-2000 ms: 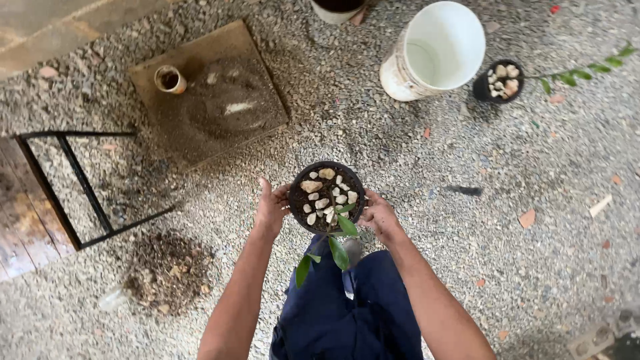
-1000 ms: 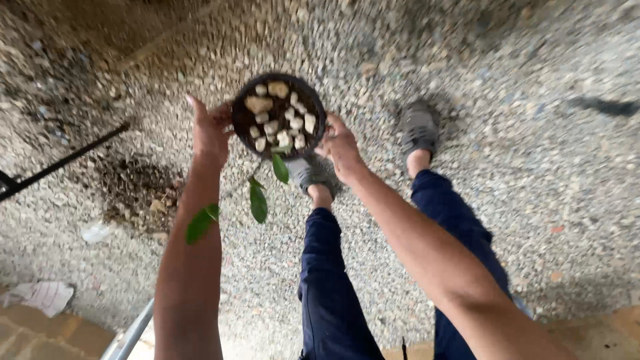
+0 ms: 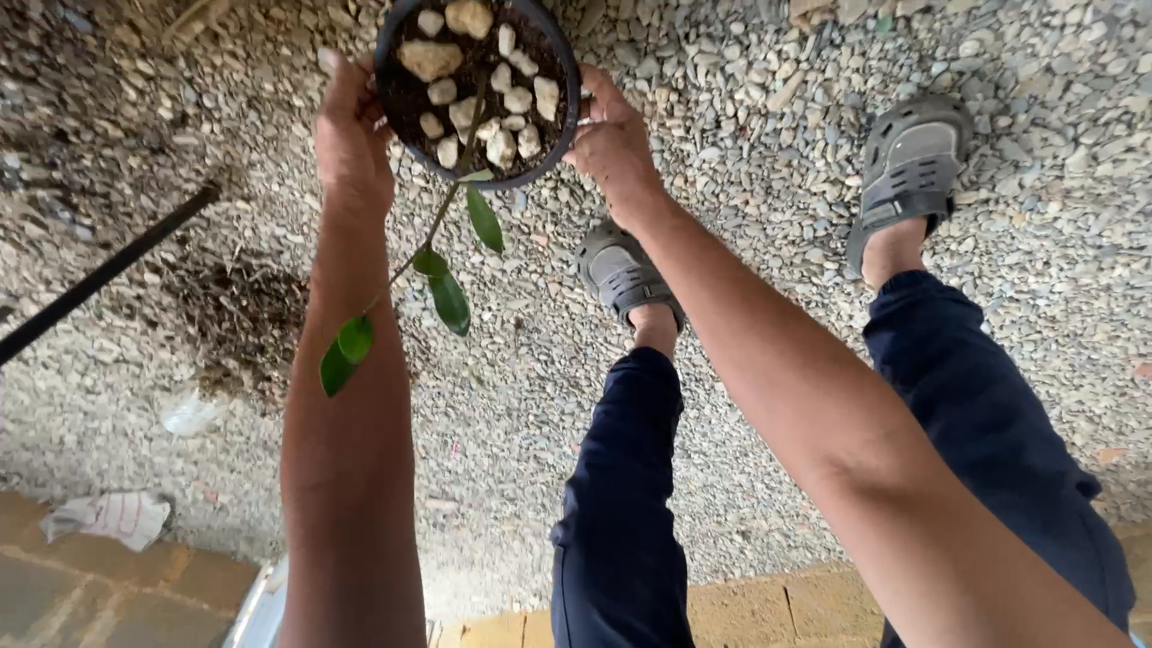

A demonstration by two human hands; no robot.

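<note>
A round dark plant pot (image 3: 569, 108) is held between my two hands at the top of the view, its upper rim cut off by the frame. My left hand (image 3: 353, 135) grips its left side and my right hand (image 3: 616, 148) its right side; the fingers under the pot are hidden. Dark soil (image 3: 409, 99) fills it, with several pale stones (image 3: 432, 59) on top. A thin stem with several green leaves (image 3: 448, 303) leans out over the near rim, above my left forearm.
Gravel (image 3: 756, 297) covers the ground, with my clogs (image 3: 916, 162) on it. A black metal bar (image 3: 108, 274) reaches in from the left, near a heap of dark soil and roots (image 3: 238, 315). Beyond lie clear plastic (image 3: 191, 414), a whitish cloth (image 3: 112, 519) and a block edge (image 3: 765, 607).
The pot has stayed between both hands. The view has shifted strongly: the bucket, the board and the other potted plant seen two seconds ago are out of frame, and both clogs now show.
</note>
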